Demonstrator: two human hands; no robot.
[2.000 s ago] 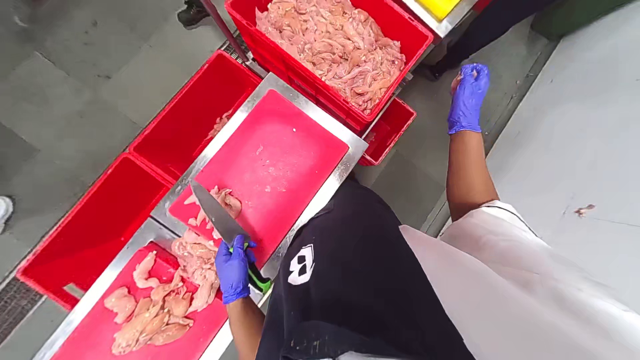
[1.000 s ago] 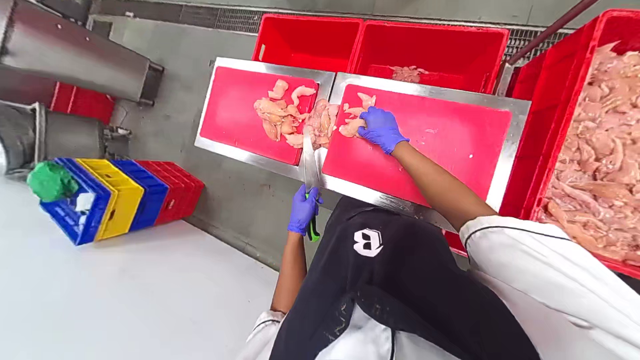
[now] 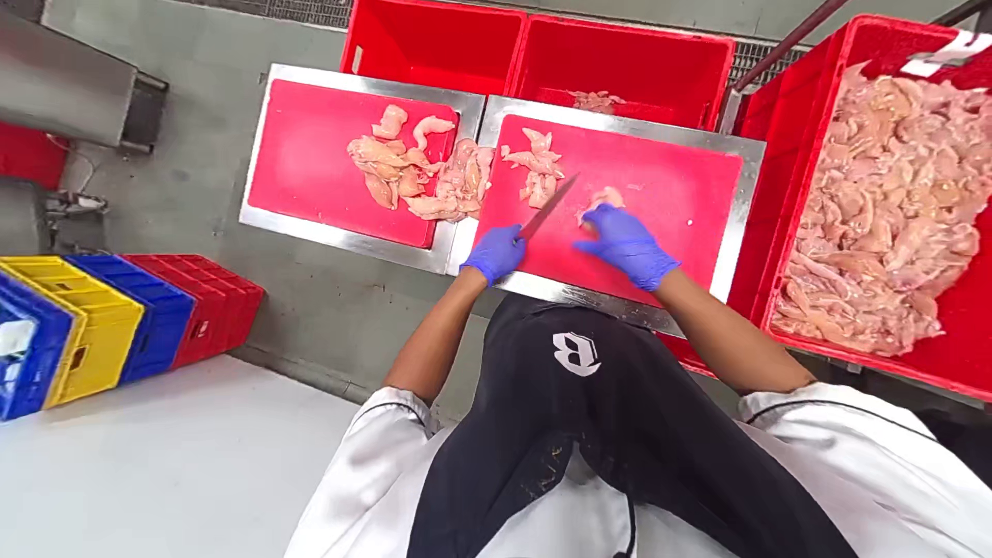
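My left hand [image 3: 496, 252], in a purple glove, grips a knife [image 3: 550, 208] whose blade points up and right over the right red cutting board [image 3: 666, 178]. On that same board my right hand [image 3: 626, 242], gloved alike, has its fingers on a piece of raw chicken [image 3: 606, 198]. Several cut chicken pieces [image 3: 537, 164] lie near the board's left end, beyond the blade tip. A larger pile of raw chicken [image 3: 395, 169] rests on the left red cutting board [image 3: 310, 155], and some of it spills over the metal rim towards the right board.
A red crate heaped with raw chicken [image 3: 891, 201] stands at the right. Beyond the boards are two red bins [image 3: 442, 46], the right one with some chicken pieces [image 3: 595, 101] at its bottom. Blue, yellow and red crates [image 3: 101, 333] stand in a row at the left.
My right hand has moved right, from the cut pieces at the board's left end to a separate chicken piece. The knife has moved right, away from the gap between the boards.
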